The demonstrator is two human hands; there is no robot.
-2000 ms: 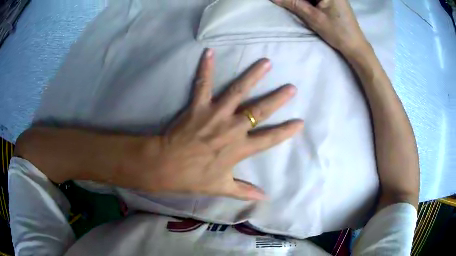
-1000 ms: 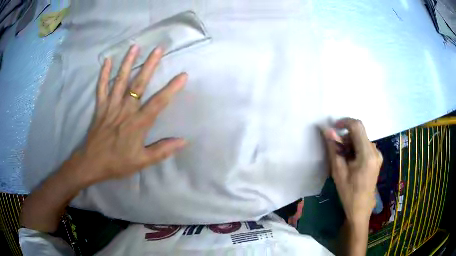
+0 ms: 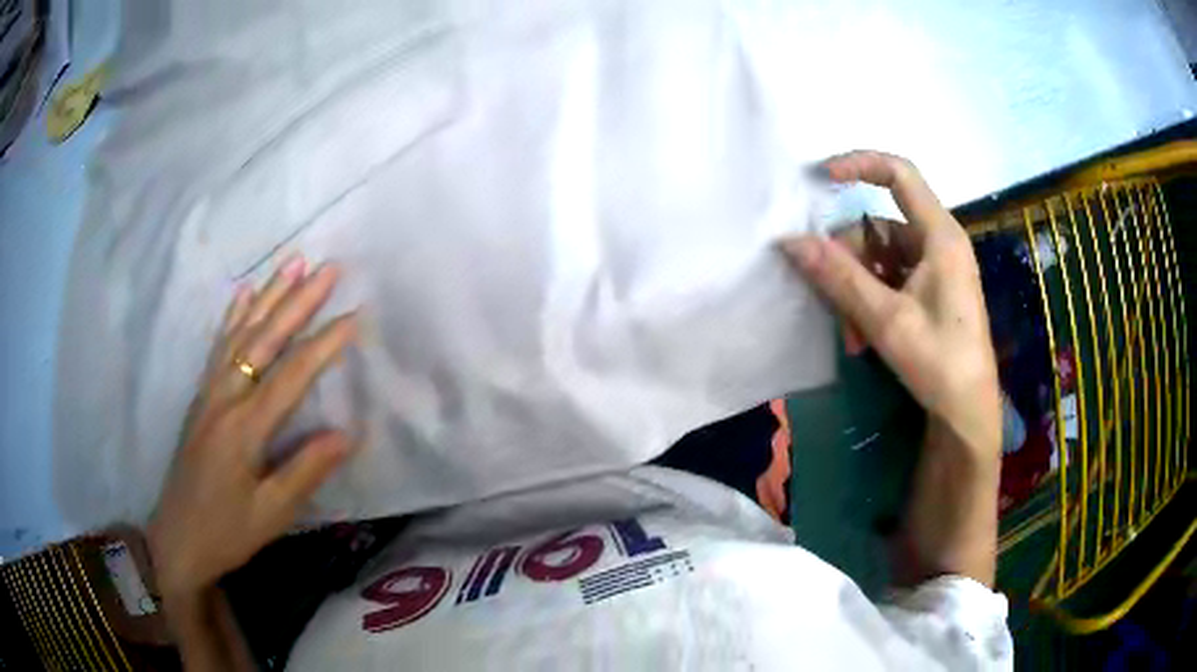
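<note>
The light grey-beige jacket cloth lies over the table and hangs over its near edge, with soft folds in its middle. A welt or flap pocket shows as a slanted rectangle at upper left. My left hand rests on the cloth just below the pocket, fingers somewhat spread, a gold-coloured ring on one finger. My right hand is at the cloth's right edge, thumb and index finger apart on it. A small dark pointed tool, which looks like thread snips, shows partly in its palm; the rest is hidden.
The pale blue-white table extends at right and far left. A yellow-tan piece lies at upper left. Yellow wire baskets stand below the table edge at right and lower left. Green floor shows between my body and the right basket.
The cloth has shifted and turned, and the pocket, earlier raised, now looks flatter. My left hand slid down and left off the pocket. My right hand moved up along the cloth's right edge.
</note>
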